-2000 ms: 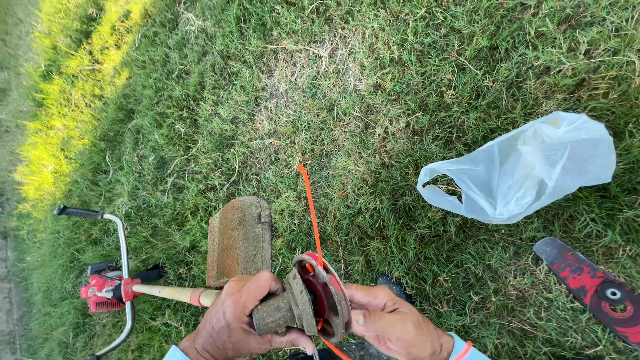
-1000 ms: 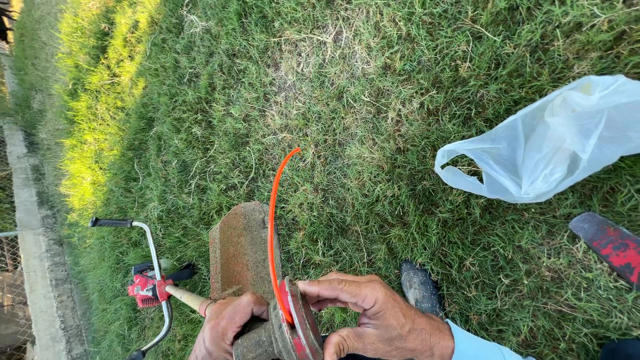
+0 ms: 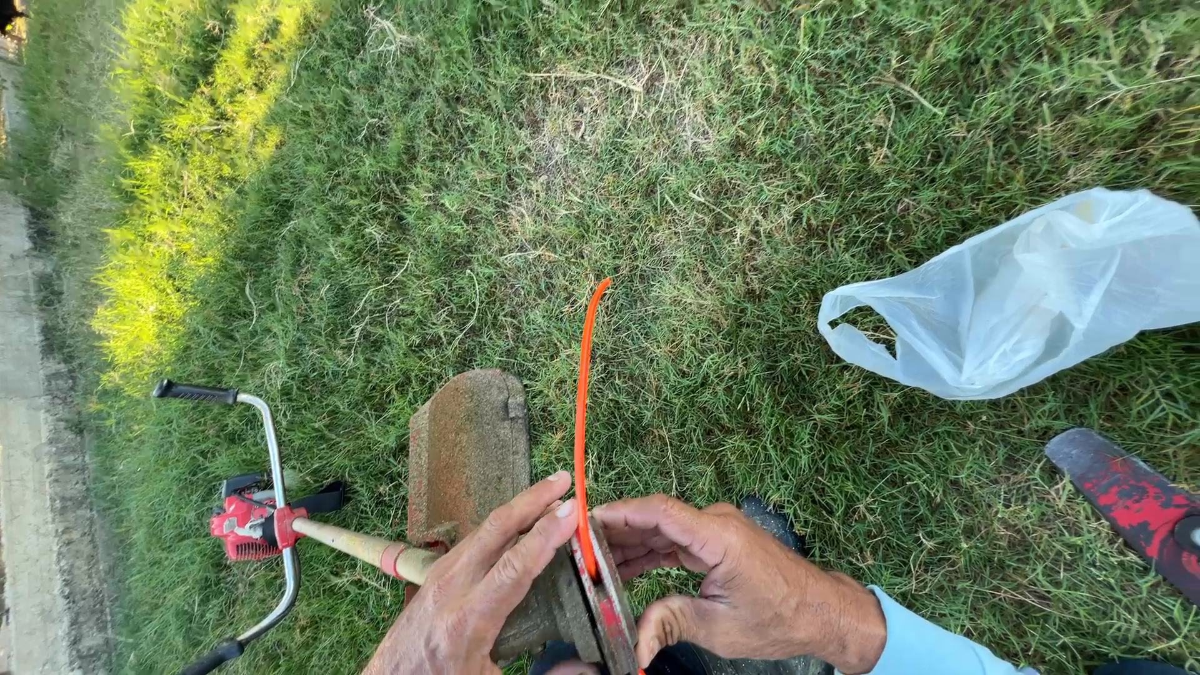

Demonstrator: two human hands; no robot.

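My left hand (image 3: 483,572) lies over the gear head of a brush cutter, its fingertips at the rim of the round trimmer head (image 3: 611,600). From the right, my right hand (image 3: 741,581) grips the outer side of that worn red and grey head between thumb and fingers. An orange trimmer line (image 3: 583,412) sticks up from the head's edge and curves slightly at its tip. A dirt-caked guard (image 3: 469,450) sits beyond my left hand. The shaft (image 3: 361,547) runs left to the red engine (image 3: 248,527) and the metal handlebar (image 3: 274,441).
On the grass at the right lies a white translucent plastic bag (image 3: 994,309). Below it is a red and dark metal cutter blade (image 3: 1120,497). A concrete curb (image 3: 28,450) runs along the left edge. A dark shoe (image 3: 773,520) shows behind my right hand.
The trimmer head has turned from tilted, with its inside showing, to nearly edge-on. My left fingers have moved up onto its rim beside the orange line.
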